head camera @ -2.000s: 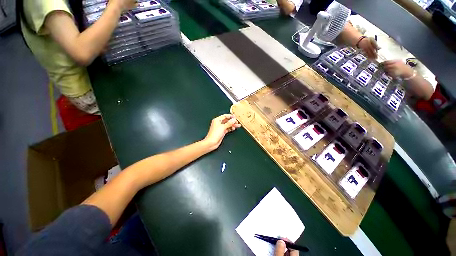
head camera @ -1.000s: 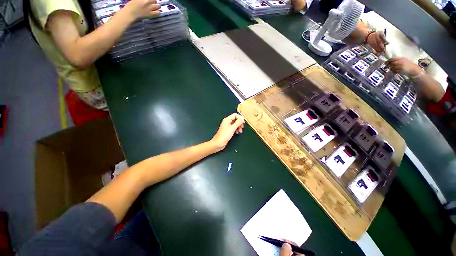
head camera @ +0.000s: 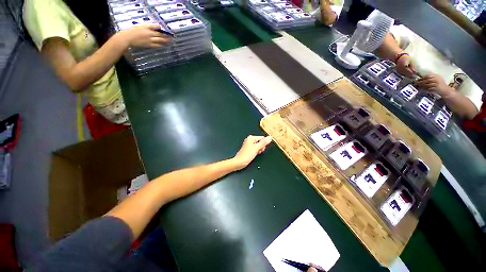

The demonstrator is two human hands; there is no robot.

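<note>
My left hand (head camera: 252, 151) rests on the green bench by the left corner of the wooden board (head camera: 320, 178). Its fingers are bent and I see nothing in it. My right hand (head camera: 314, 268) is mostly cut off by the bottom edge; its fingertips hold black tweezers (head camera: 296, 264), tip over a blank white sheet (head camera: 302, 243) lying on the bench. On the board, a clear blister tray (head camera: 367, 186) holds several white covers (head camera: 348, 154) with dark marks and dark red ovals; the farther row is in shadow.
A pale board (head camera: 282, 71) adjoins the wooden one. Stacked trays (head camera: 170, 53) stand by a person in yellow (head camera: 58, 48) at the left. A desk fan (head camera: 364, 40) and another person's hands (head camera: 432, 84) at trays are across. A cardboard box (head camera: 90, 186) is lower left.
The view has shifted, so the bench contents sit farther right and lower. My left hand stays by the board corner, its fingers now reaching toward the edge. The right hand still holds the tweezers over the sheet.
</note>
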